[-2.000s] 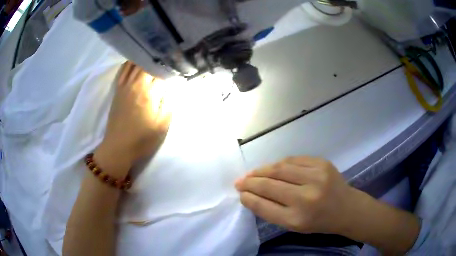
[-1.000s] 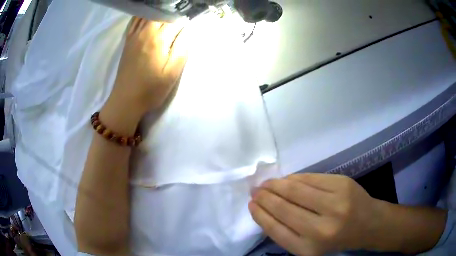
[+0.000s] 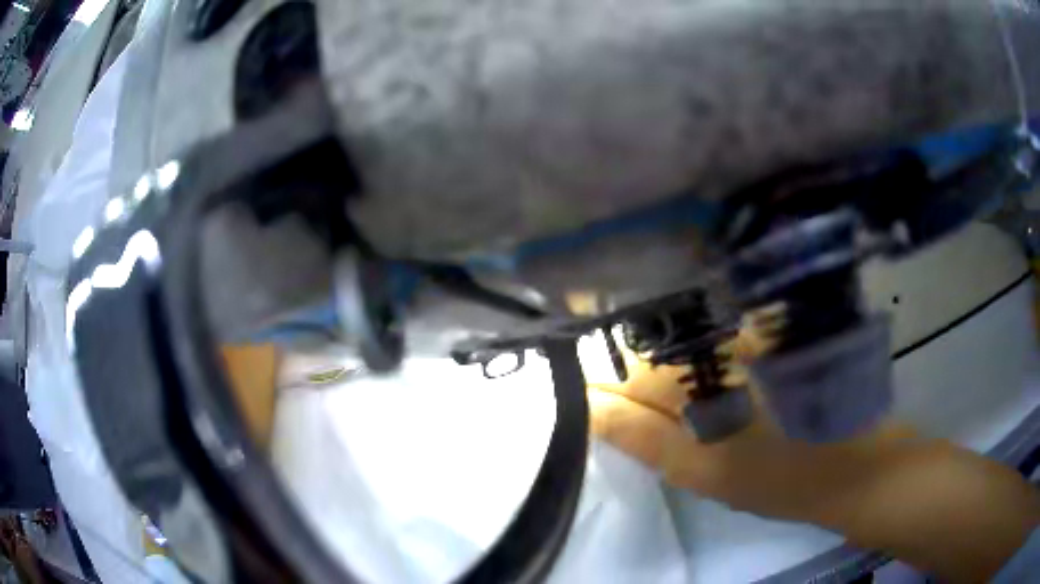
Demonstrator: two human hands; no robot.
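The sewing machine head (image 3: 547,126), grey with a blue stripe, fills the upper view close up and blurred. Its dark tension parts and grey knob (image 3: 823,376) hang at the right. White fabric (image 3: 433,456) lies brightly lit below the head. My right hand (image 3: 650,428) reaches in from the lower right over the fabric, under the knobs; its fingertips are hidden, so its grip cannot be told. A strip of skin, seemingly my left forearm, shows at the left behind a dark curved part; my left hand itself is hidden.
The dark curved part (image 3: 565,456) loops across the lower left and centre, in front of the fabric. The pale machine bed (image 3: 958,291) with its dark seam line shows at the right. The grey table edge (image 3: 838,567) runs at the lower right.
The view has moved, so the machine head now covers much of it. My right hand has gone from the fabric's near edge to beneath the head. My left hand has become hidden.
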